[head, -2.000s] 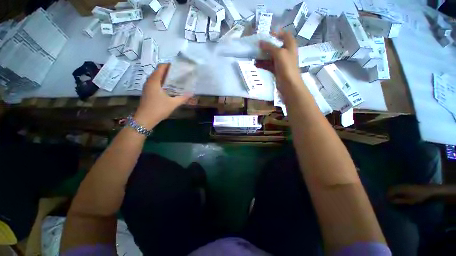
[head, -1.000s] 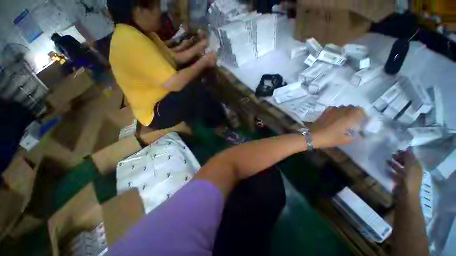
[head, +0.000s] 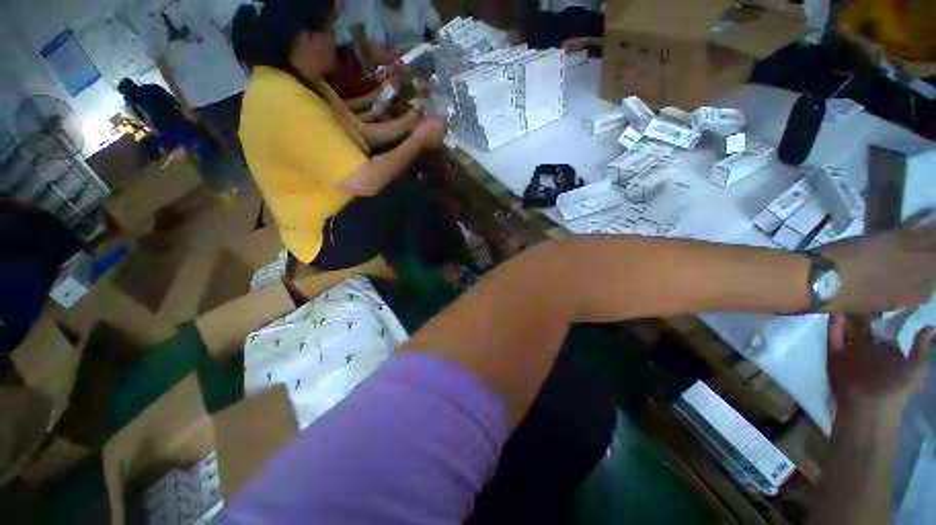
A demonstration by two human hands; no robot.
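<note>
My left hand (head: 891, 269), below a metal wristwatch, reaches to the right edge and is partly cut off; its grip is unclear. My right hand (head: 872, 361) is blurred just below it, fingers up, beside a pale, shiny item (head: 912, 326); whether it is held is unclear. A carton (head: 903, 185) stands above my left hand. Slim white cartons (head: 795, 213) lie on the white-covered table (head: 718, 220), and more (head: 672, 133) lie farther back. Filled-looking cartons (head: 734, 436) lie in the tray below the table edge.
A person in yellow (head: 303, 154) sits at the table's left, beside stacked flat cartons (head: 508, 97). A black bundle (head: 551, 185) and a dark upright item (head: 802, 129) are on the table. Open corrugated boxes (head: 164, 441) and a white wrapped pack (head: 323, 344) are on the left floor.
The view has swung left, bringing the person in yellow and floor boxes in. Since one second ago, my left hand has moved right, to the frame edge, above my right hand.
</note>
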